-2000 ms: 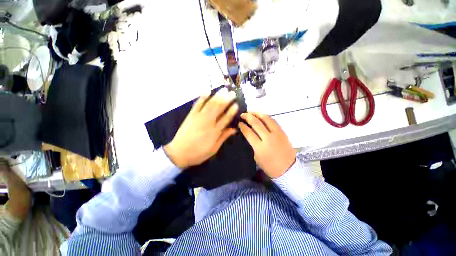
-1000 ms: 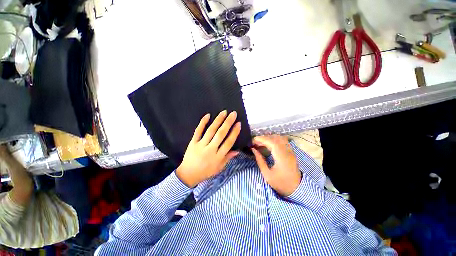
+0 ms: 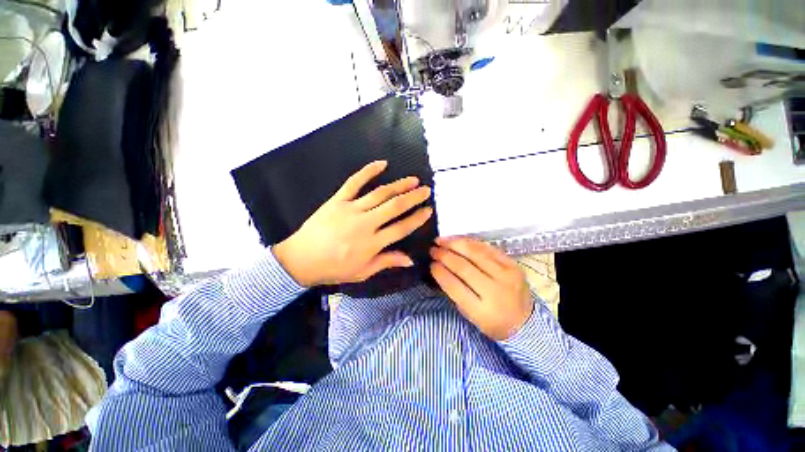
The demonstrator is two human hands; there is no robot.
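Observation:
A black cut piece (image 3: 309, 177) lies flat on the white sewing table, its top corner at the presser foot and needle (image 3: 410, 95). My left hand (image 3: 357, 228) rests spread on the lower middle of the piece, palm down. My right hand (image 3: 484, 281) holds the piece's right edge near its lower end, with the fingertips on the edge; the thumb is hidden. The lower end of the piece reaches past the table's front edge towards my shirt.
Red-handled scissors (image 3: 616, 146) lie right of the needle, with small yellow-green-handled tools (image 3: 741, 137) beyond. A dark stack of cut pieces (image 3: 97, 146) sits at left over brown cardboard (image 3: 119, 247). The grey ruler-marked table edge (image 3: 618, 231) runs in front. Another person's clothing shows at lower left.
Both hands were near the needle, then moved down towards my body. Since then my left hand has shifted slightly up the piece, and my right hand remains at its right edge.

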